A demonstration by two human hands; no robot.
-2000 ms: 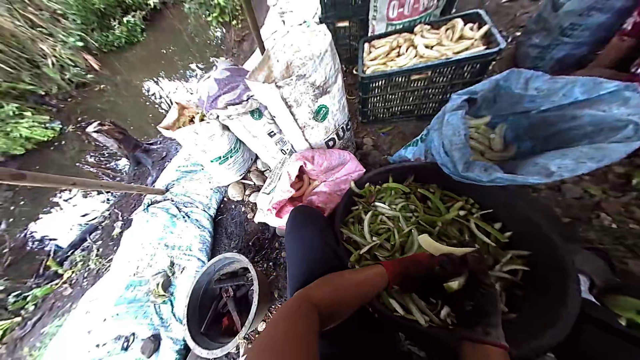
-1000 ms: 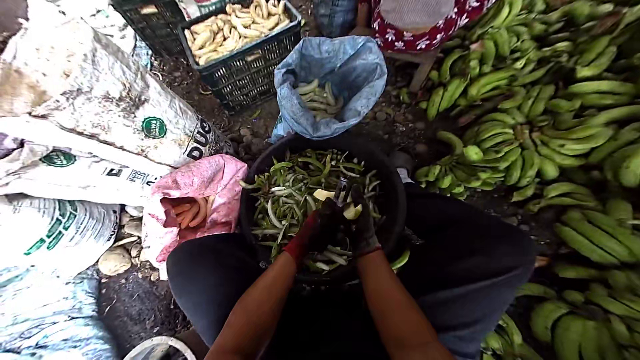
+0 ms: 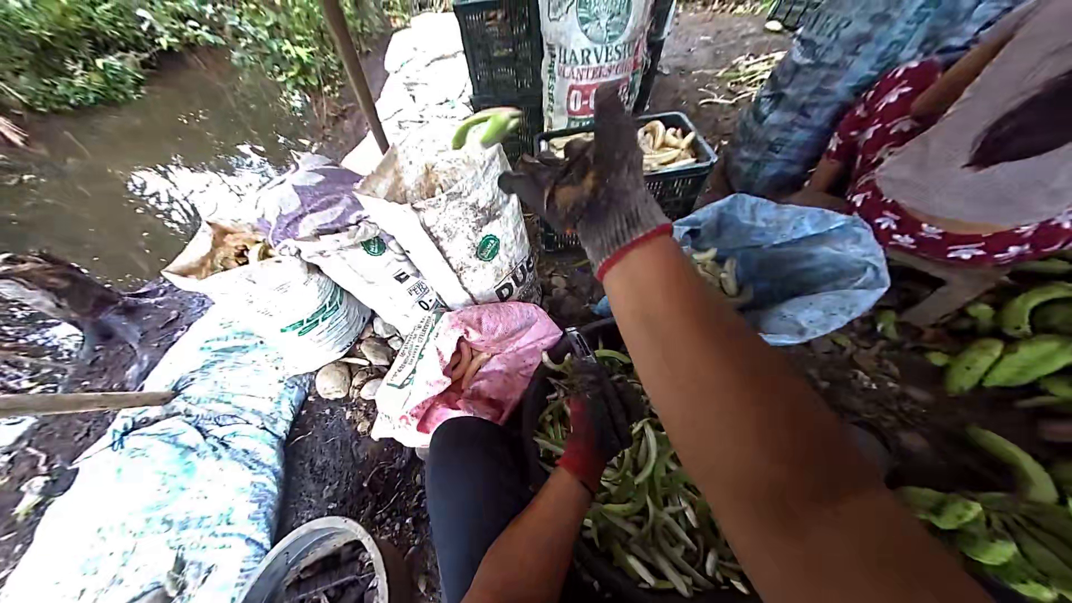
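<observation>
My right hand (image 3: 590, 172), in a dirty grey knit glove with a red cuff, reaches forward with its fingers apart and nothing in them. Beyond its fingertips, a green banana piece or peel (image 3: 487, 127) appears in mid-air over the open top of a white woven sack (image 3: 481, 226). My left hand (image 3: 599, 414), in a dark and red glove, is low over a black tub (image 3: 532, 419) of green banana peels (image 3: 645, 502). A small metal tool (image 3: 578, 343) juts up from its fingers; its lower part is hidden.
A pink sack (image 3: 511, 339) with peeled pieces lies beside my knee. Behind are a crate (image 3: 691, 184) of peeled bananas and a blue sack (image 3: 812, 251). Green bananas (image 3: 1038, 360) lie right, near a seated person (image 3: 955, 159). A bucket (image 3: 377, 553) is at lower left, muddy water upper left.
My right hand has gone from beside my left hand over the tub out toward the white sack, and its fingers have opened. The view has swung left since one second ago.
</observation>
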